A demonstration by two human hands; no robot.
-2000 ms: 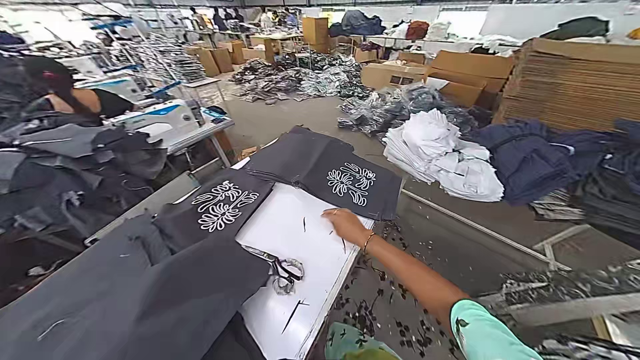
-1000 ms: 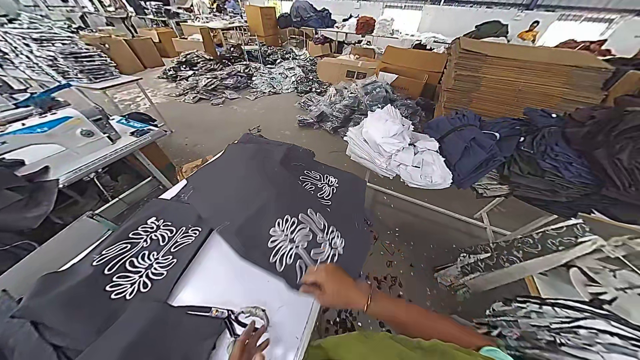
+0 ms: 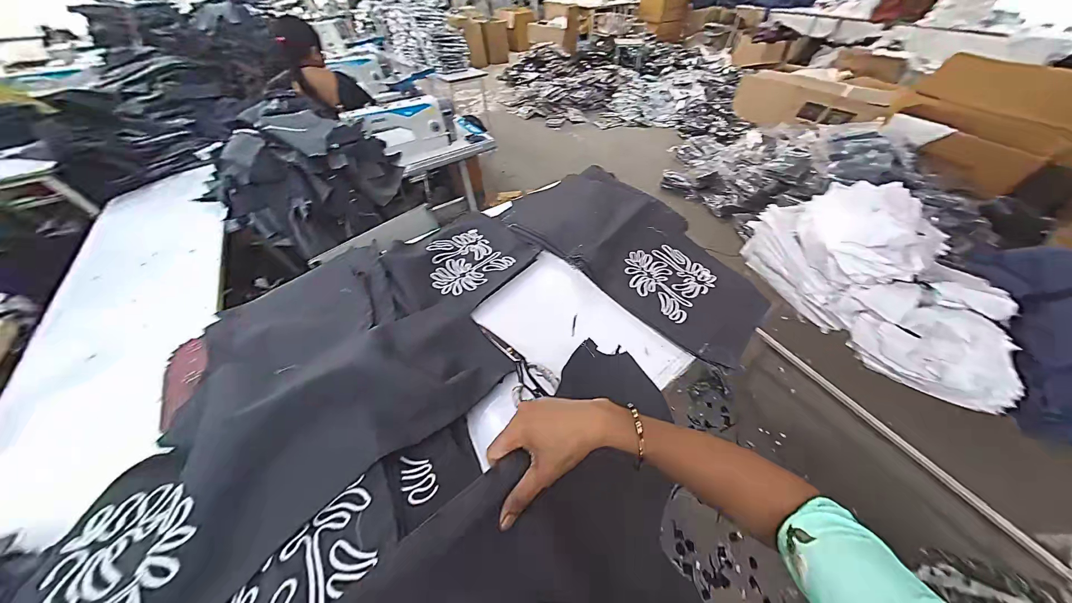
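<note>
My right hand [image 3: 557, 448], with a bangle at the wrist, pinches the edge of a dark grey fabric piece [image 3: 586, 528] near the front of the white table [image 3: 561, 306]. Just beyond the fingers lies a pair of scissors [image 3: 528, 368], partly covered by cloth. Two dark panels with white looped floral embroidery lie farther back, one at the left [image 3: 469, 261] and one at the right [image 3: 670, 280]. More embroidered dark cloth [image 3: 126, 544] spreads across the lower left, under and beside a large plain piece [image 3: 335, 377]. My left hand is not in view.
A sewing machine [image 3: 410, 121] stands beyond, near a seated person [image 3: 314, 71] and heaped dark cloth [image 3: 310, 167]. A long white table [image 3: 126, 285] runs along the left. White cloth [image 3: 888, 285] is piled at the right, before open cardboard boxes [image 3: 997, 109]. A rail [image 3: 913, 452] crosses the right side.
My right hand has come back from the embroidered panel at the right and has taken hold of dark fabric in front. My left hand, beside the scissors one second ago, has left the view.
</note>
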